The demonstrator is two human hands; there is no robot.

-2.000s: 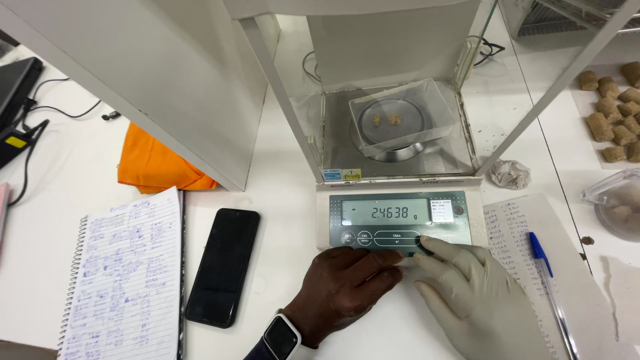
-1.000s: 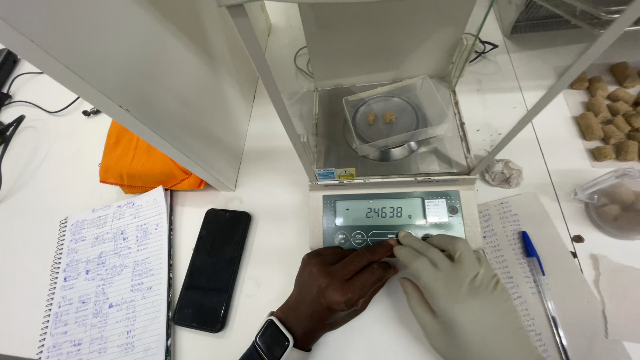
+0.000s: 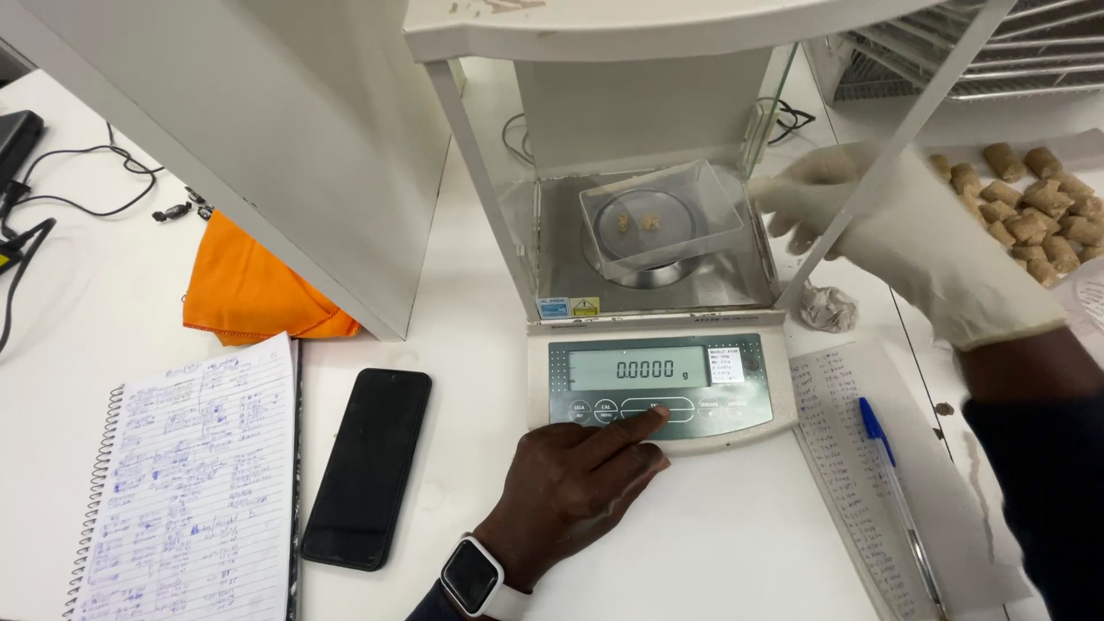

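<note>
My left hand [image 3: 578, 483], bare and with a smartwatch [image 3: 473, 573] at its wrist, rests a fingertip on the wide key of an analytical balance [image 3: 780, 379]. The balance's display [image 3: 634, 369] reads 0.0000 g. Inside the glass chamber, a clear plastic tray [image 3: 720, 211] sits tilted on the round pan, with small tan pieces [image 3: 650, 222] in it. My right hand [image 3: 828, 194], in a pale glove and slightly blurred, is at the chamber's right side, its fingers by the opening. Whether it touches the side door cannot be seen.
On the left lie a black phone [image 3: 368, 470], a written spiral notebook [image 3: 194, 492] and an orange cloth [image 3: 259, 285]. At right are a crumpled paper [image 3: 828, 308], a blue-capped pen [image 3: 901, 509] on a written sheet [image 3: 849, 483], and many brown pellets [image 3: 1031, 228]. A grey panel [image 3: 285, 138] stands left of the balance.
My right hand has moved from the balance's keys up to the right side of the chamber. The display has gone from 2.4638 g to 0.0000 g. My left hand stays at the keys.
</note>
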